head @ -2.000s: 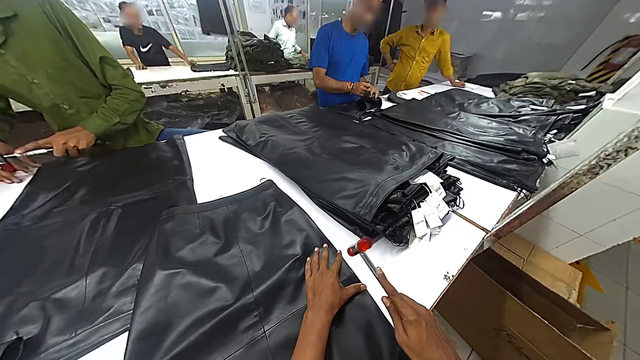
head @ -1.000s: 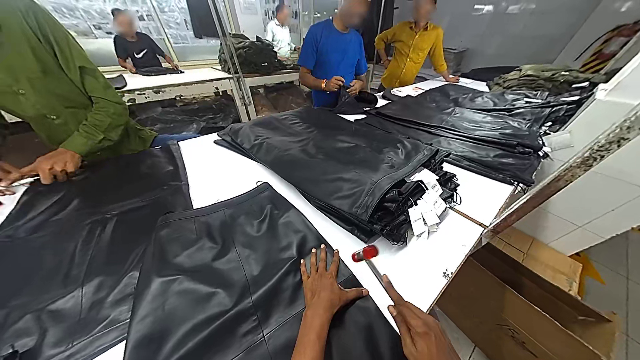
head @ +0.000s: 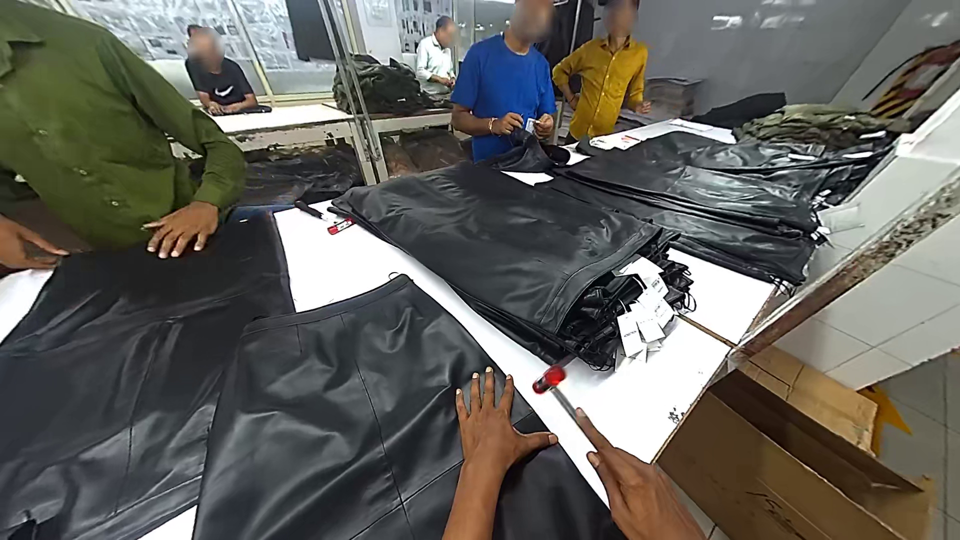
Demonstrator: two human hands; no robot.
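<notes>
A black leather skirt (head: 337, 405) lies flat on the white table (head: 637, 412) in front of me. My left hand (head: 491, 431) rests palm down on its right part, fingers spread and holding nothing. Just right of it, my right hand (head: 637, 480) grips the handle of a small hammer (head: 551, 380) with a red, slightly blurred head, the index finger laid along the shaft. The hammer head is beside the skirt's right edge, near the stack of black leather garments (head: 502, 232) with white tags (head: 641, 319).
Across the table at left, a person in a green shirt (head: 97, 142) has a hand on another black leather garment (head: 112, 375). A red-headed hammer (head: 339, 225) lies by the stack. More garments (head: 712, 180) lie at back right. Cardboard boxes (head: 795, 457) stand below the table's right edge.
The co-worker in green has moved a hand right along the garment; the tool held there earlier is no longer in that hand. My left hand stays on the skirt, my right on the hammer.
</notes>
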